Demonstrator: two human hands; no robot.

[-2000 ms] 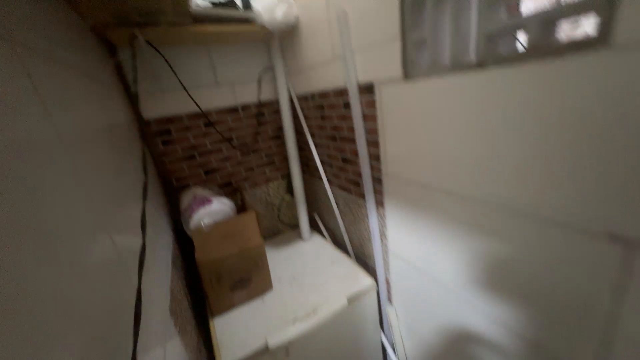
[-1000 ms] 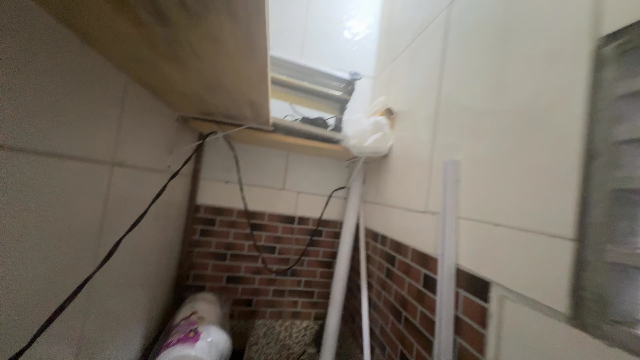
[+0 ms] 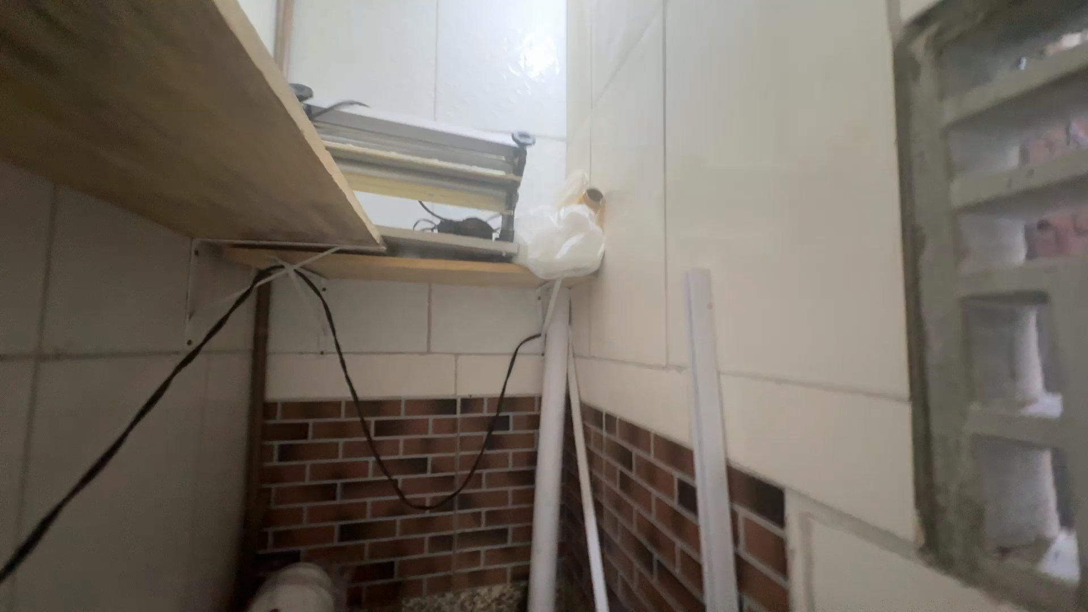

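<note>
Neither my left hand nor my right hand shows in the head view. A wooden shelf (image 3: 425,268) crosses the corner, bearing a metal-framed object (image 3: 416,161) with dark end fittings, a small black corded item (image 3: 463,227) and a white plastic bag (image 3: 561,238). A black cable (image 3: 127,433) runs from the lower left up to the shelf bracket, then sags in a loop against the brick-pattern tiles (image 3: 399,476). A white plastic pipe (image 3: 552,459) stands upright in the corner, with a thin white strip (image 3: 586,484) beside it.
Another wooden shelf (image 3: 170,110) juts overhead on the left. A pale channel-shaped strip (image 3: 710,442) leans by the right wall. A concrete vent block (image 3: 943,280) is set in that wall at far right. The top of a white rounded object (image 3: 297,586) shows at the bottom.
The view has tilted up from the white appliance and cardboard box to the shelves, and both have left the picture. No hand shows in any frame.
</note>
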